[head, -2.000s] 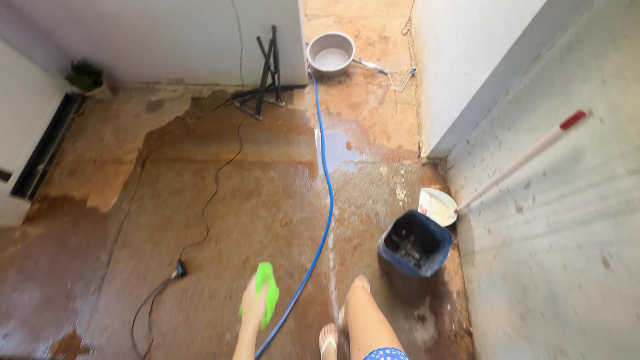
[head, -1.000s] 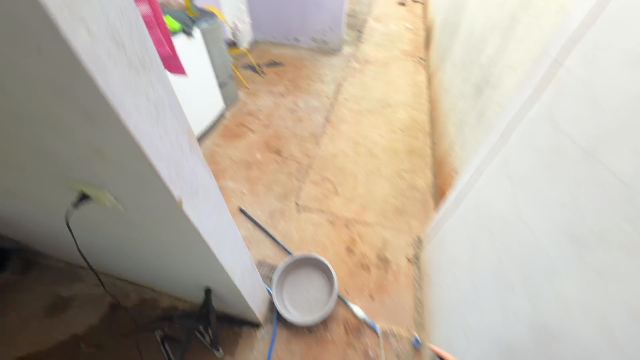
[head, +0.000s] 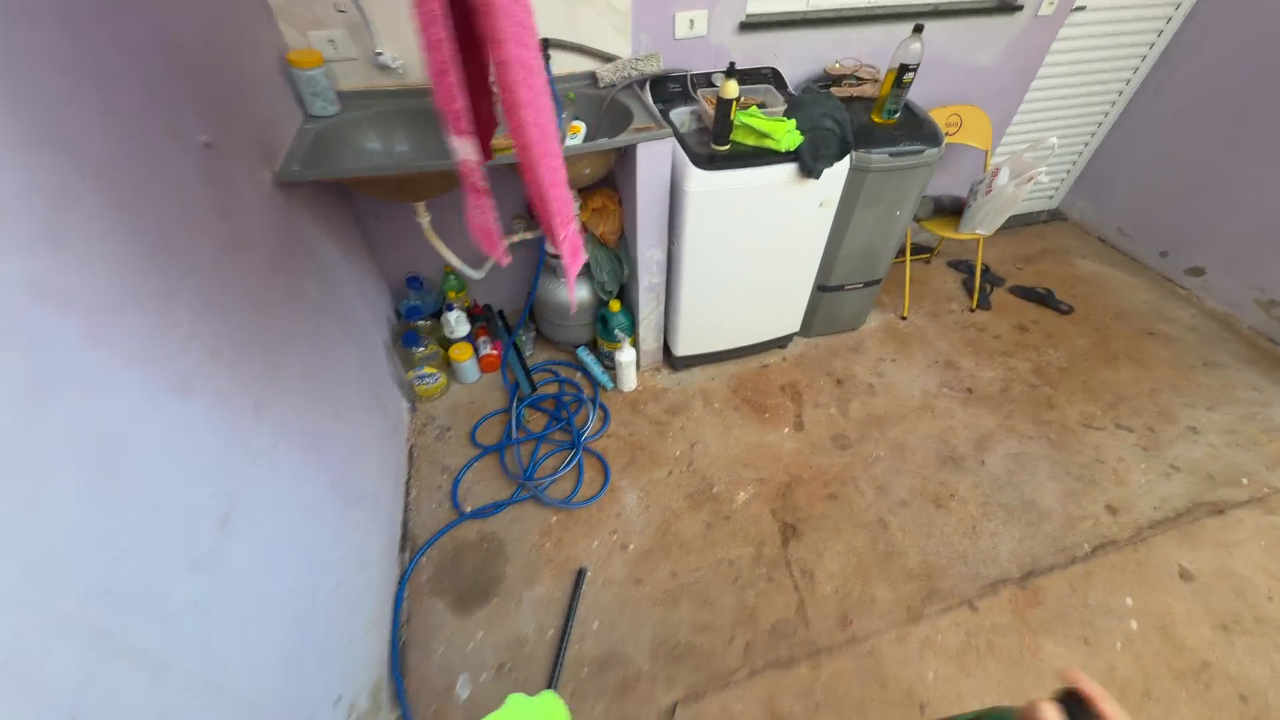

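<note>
At the bottom edge, left of centre, shows part of a bright green cloth (head: pixel 528 706); my left hand is out of sight. My right hand (head: pixel 1085 700) is only partly visible at the bottom right, blurred, with a small dark thing at its fingers; its grip is unclear. Near the green cloth, a thin black rod (head: pixel 567 628) slants across the floor. A blue hose (head: pixel 545 440) lies in loose coils below the sink and runs down along the left wall.
Pink cloth (head: pixel 535 130) hangs before the grey double sink (head: pixel 385 135). Bottles (head: pixel 425 370) and a gas cylinder (head: pixel 567 300) stand beneath. Right of these are a white washing machine (head: pixel 750 250), a grey appliance (head: pixel 865 240), a yellow chair (head: pixel 965 125) and dark flip-flops (head: pixel 1042 298).
The view has swung from the wet floor, past the round basin, to the laundry corner. Two seconds ago a hand held the green cloth low in view, beside the blue hose.
</note>
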